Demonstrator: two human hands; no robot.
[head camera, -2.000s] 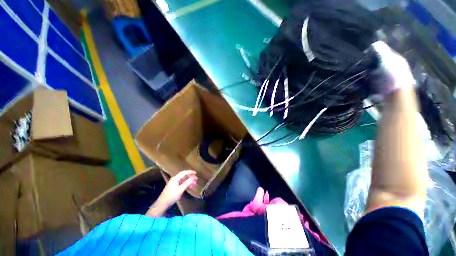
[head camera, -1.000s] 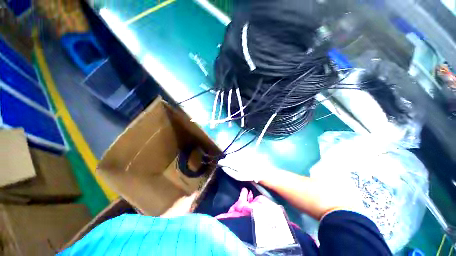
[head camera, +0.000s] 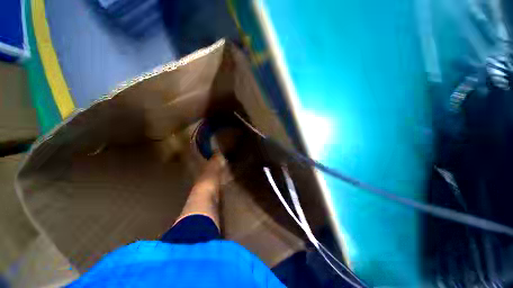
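Observation:
My left hand (head camera: 218, 163) reaches down into the open cardboard box (head camera: 129, 185). Its fingers are at the lower edge of a small black cable coil (head camera: 205, 140) inside; blur and shadow hide whether they grip it. A dark cable (head camera: 382, 194) stretches from the box over the bench edge to the right side of the picture. Pale thin leads (head camera: 301, 216) hang across the box's right side. The big dark cable heap (head camera: 478, 129) lies blurred on the bench at the right. My right hand is out of the picture.
The green bench top (head camera: 365, 107) has a pale edge running along the box's right side. The grey floor with a yellow line (head camera: 50, 62) lies beyond the box at upper left. Brown cartons (head camera: 14, 112) stand at the left edge.
The view has moved closer over the box. My left hand now shows inside it, at the coil. My gloved right hand has left the picture, and a cable now stretches across the bench.

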